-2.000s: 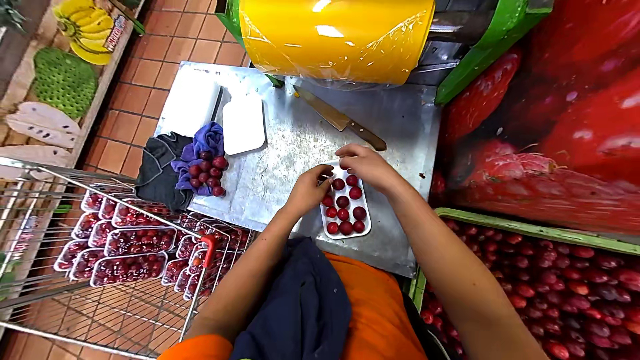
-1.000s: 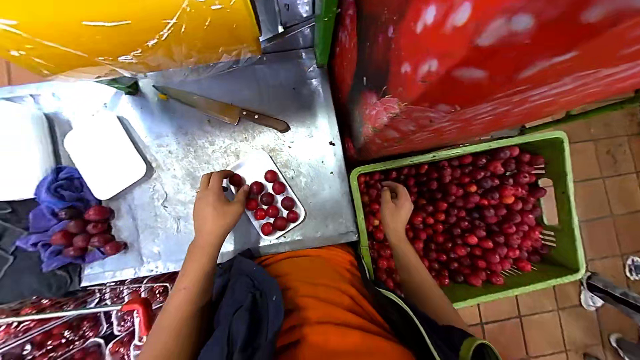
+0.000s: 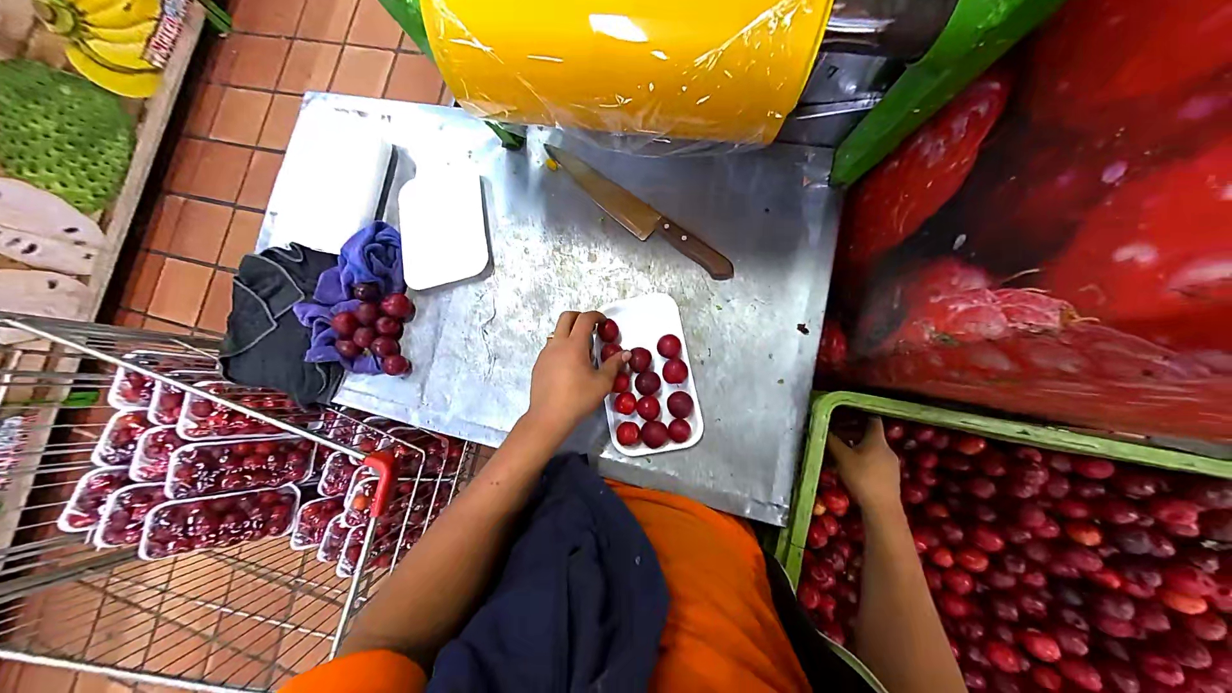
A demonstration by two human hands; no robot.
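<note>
A white foam tray [image 3: 689,420] with several dark red plums in rows lies on the metal table. My left hand [image 3: 572,370] is at the tray's left edge, its fingertips on a plum [image 3: 608,330] in the left row; whether it grips one is unclear. At the right, my right hand [image 3: 869,469] reaches down among the plums [image 3: 991,539] in the green plastic crate [image 3: 816,452], near its upper left corner; its fingertips are partly hidden. More plums [image 3: 371,329] rest on a purple cloth [image 3: 371,256] at the table's left.
A kitchen knife [image 3: 640,214] lies behind the tray. White foam trays [image 3: 445,231] sit at the left beside a dark cloth [image 3: 279,318]. A yellow roll with clear film [image 3: 626,67] overhangs the metal table [image 3: 539,289]. Left of me, a wire cart [image 3: 346,616] holds wrapped fruit packs [image 3: 241,464].
Two seconds ago both hands were at the tray; my right hand has since moved right into the crate. My left hand stays at the tray's left side. The view swung right and back.
</note>
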